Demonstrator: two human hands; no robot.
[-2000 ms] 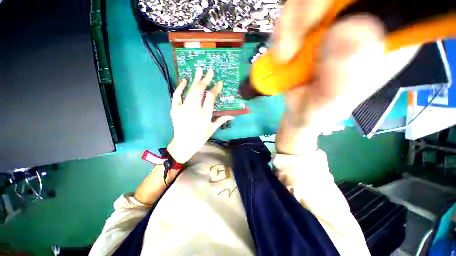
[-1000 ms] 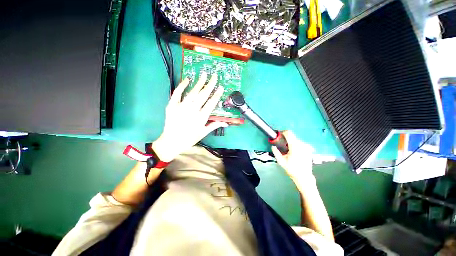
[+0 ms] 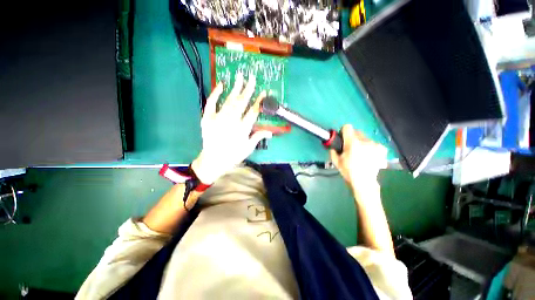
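A green printed circuit board (image 3: pixel 249 65) lies in a reddish-brown fixture (image 3: pixel 258 42) on the green mat. My left hand (image 3: pixel 227 132) rests over the left and lower part of the board with fingers spread, hiding part of it. My right hand (image 3: pixel 359 153) is closed around the black-and-red grip of a torque wrench (image 3: pixel 302 122), right of the fixture. The wrench's round head is over the board's lower right, beside my left index finger. What lies under the head is hidden.
A black parts tray (image 3: pixel 299 23) with silver pieces and a round dish stands behind the fixture. A black cord (image 3: pixel 190 61) lies left of it. A black slotted rack (image 3: pixel 431 76) stands right. A large black sheet (image 3: pixel 58 82) is at left. Yellow handles (image 3: pixel 356 14) lie behind.
The orange screwdriver held in my right hand two seconds ago is out of view; that hand now holds the torque wrench. Since one second ago, the wrench grip has swung slightly away from me.
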